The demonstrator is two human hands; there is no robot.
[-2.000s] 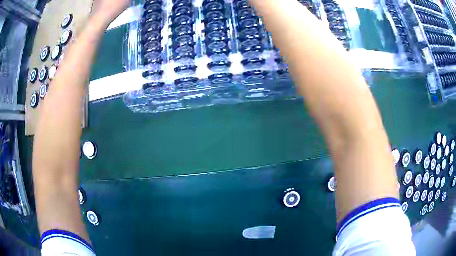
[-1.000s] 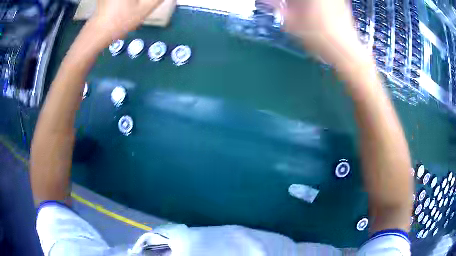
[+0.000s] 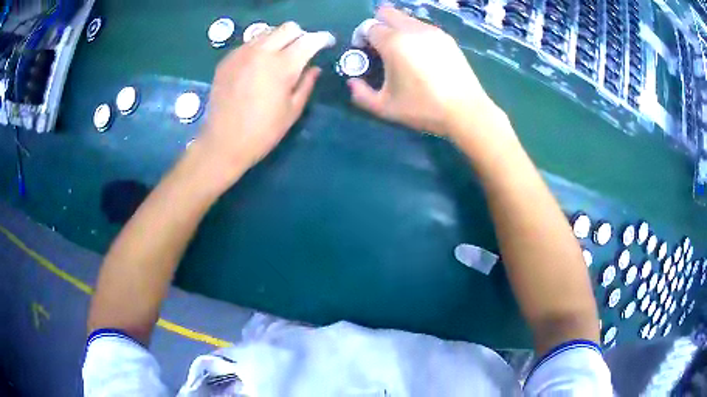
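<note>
My right hand (image 3: 415, 74) is over the far part of the green mat, with its thumb and a white-covered fingertip on either side of a small round disc (image 3: 353, 62), gripping its edges. The disc has a dark rim and a pale ringed face. My left hand (image 3: 260, 97) is beside it, palm down, fingers bent, thumb apart from the index finger, with no part visible in it. Its fingers partly cover another disc (image 3: 256, 32). One more disc (image 3: 221, 30) lies just left of that one.
Loose discs (image 3: 187, 106) lie left of my left hand. Many discs (image 3: 626, 260) cluster at the right. Clear trays with dark rows (image 3: 577, 85) stand at the upper right. A whitish tongue-shaped scrap (image 3: 476, 258) lies near my right forearm. Metal racking (image 3: 58, 70) is at the left.
The view has shifted left, away from the trays. Both hands have come nearer and closer together over the mat. A disc now shows between my right thumb and finger.
</note>
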